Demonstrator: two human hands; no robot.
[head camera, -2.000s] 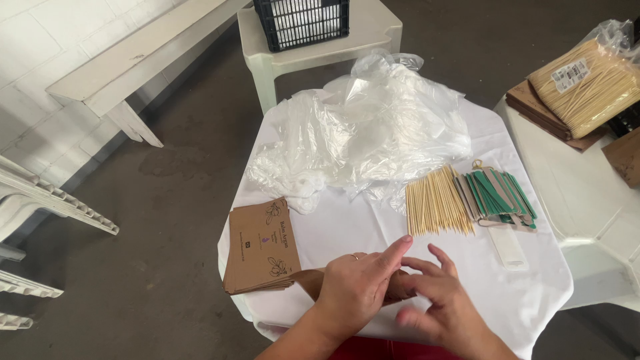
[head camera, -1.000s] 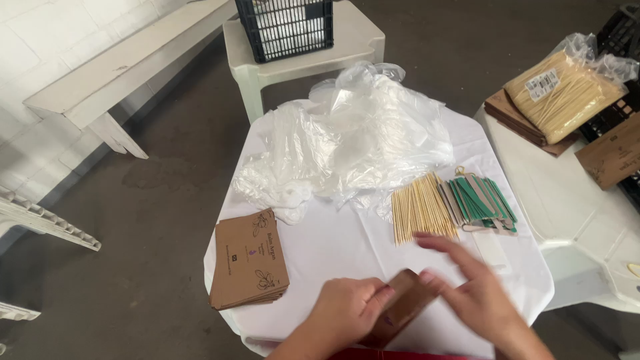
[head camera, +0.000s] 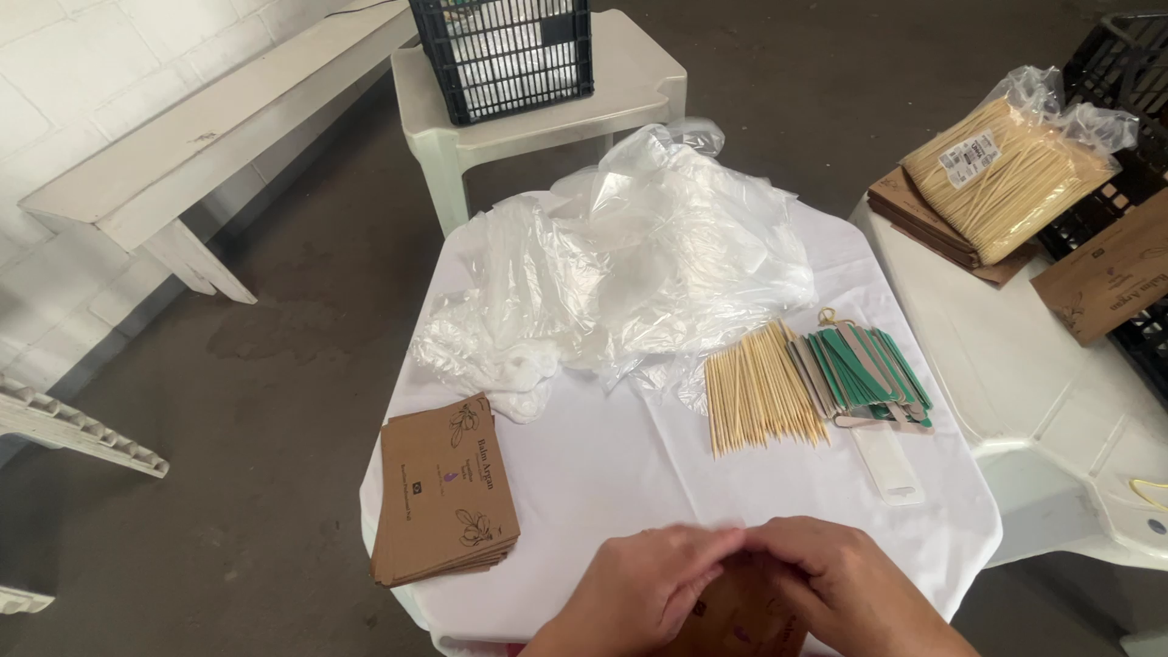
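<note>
My left hand and my right hand meet at the near edge of the table, both closed on the upper part of a brown printed paper envelope. Fingers hide its top edge. To the left lies a stack of similar brown envelopes. Beyond my right hand, a row of wooden sticks lies beside a pile of green and grey nail files. A white plastic strip is just below the files. Crumpled clear plastic bags spread over the far part of the cloth.
The round-cornered table bears a white cloth. Behind it, a black crate stands on a white plastic stool. At right, a packet of wooden sticks rests on brown envelopes on a white plastic table. A bench lines the wall.
A second ago my right hand was raised and apart from my left, which held the brown envelope; now both hands meet at its top.
</note>
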